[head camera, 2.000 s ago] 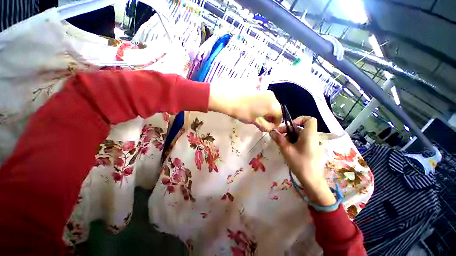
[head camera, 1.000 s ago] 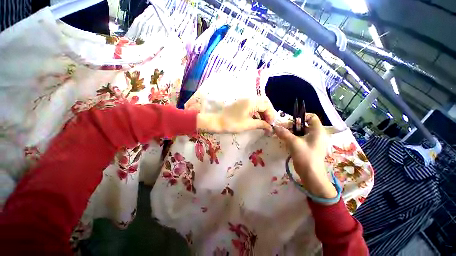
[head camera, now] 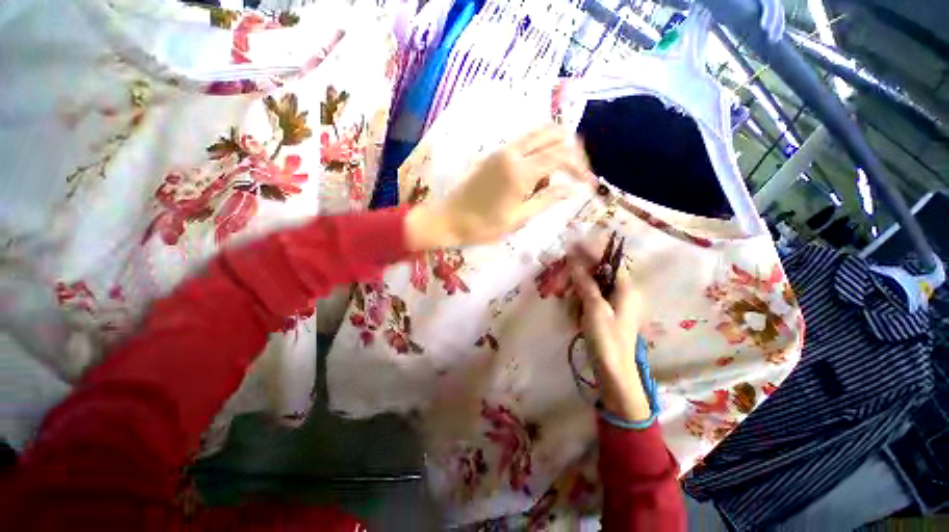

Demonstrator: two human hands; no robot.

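A cream floral blouse hangs on a white hanger, its neckline open over a dark gap. A small dark button shows at the neck opening. My left hand is blurred, in front of the blouse left of the button, fingers apart, with nothing visible in it. My right hand lies lower on the blouse front, holding small dark thread snips with the blades pointing up. A blue cord loops around my right wrist.
Another floral blouse hangs at the left. A grey metal rail slants across the upper right. Navy striped garments hang at the right. A blue strip and pale hangings are behind. A thin bar crosses below the hems.
My hands, together at the neck opening before, have come apart. My right hand has moved down with the snips; my left has moved up and left. The button now shows, and the view has shifted closer.
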